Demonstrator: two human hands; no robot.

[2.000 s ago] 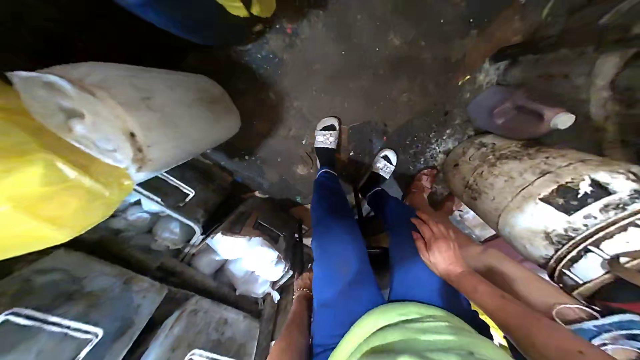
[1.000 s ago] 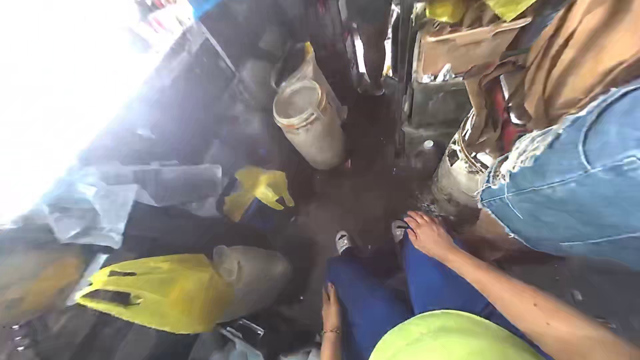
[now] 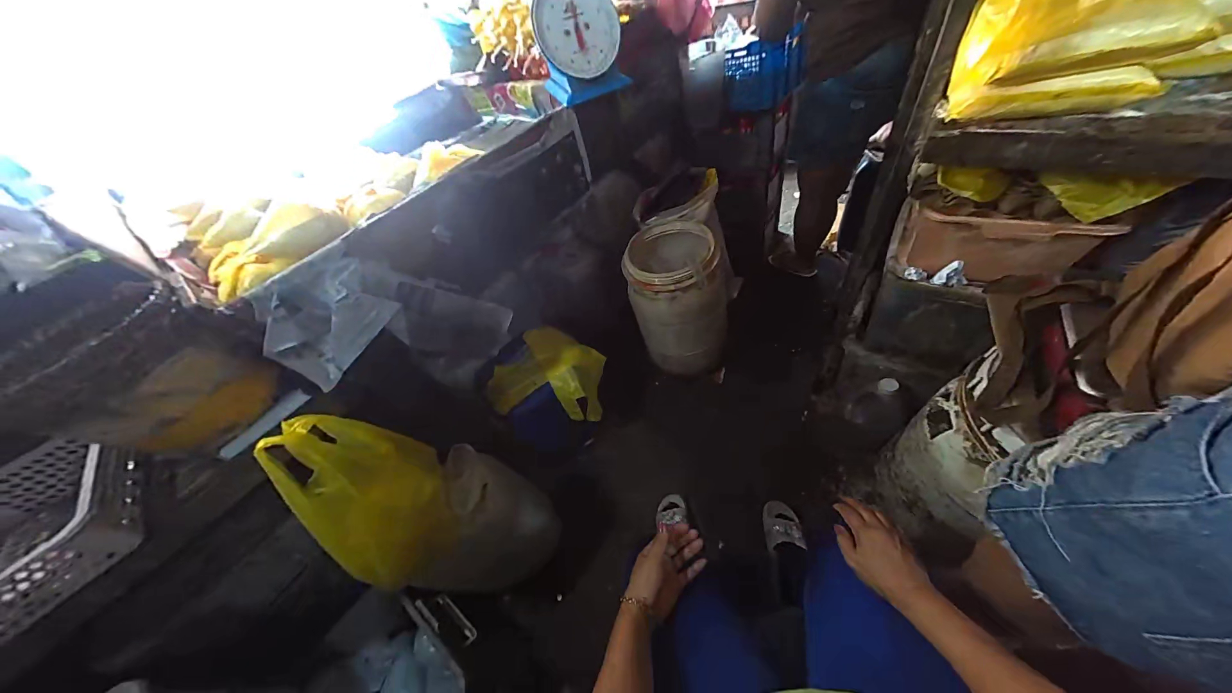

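Observation:
My left hand is raised over my left knee, palm turned up and fingers loosely apart, with nothing in it. A bracelet circles that wrist. My right hand rests on the right leg of my blue trousers, fingers spread and holding nothing. Left of my left hand, a yellow plastic bag hangs against a greyish plastic container. Farther forward stands an open whitish plastic drum. Another yellow bag lies over a blue object on the floor side.
A dial scale stands on the counter, near bagged goods. Close on my right is a person in frayed denim shorts, beside a dirty white container. Another person stands ahead. Shelves at right hold yellow bags and a bin.
The view has swung up from the floor to the stall ahead. My left hand has lifted and turned palm up. My right hand still rests on my leg.

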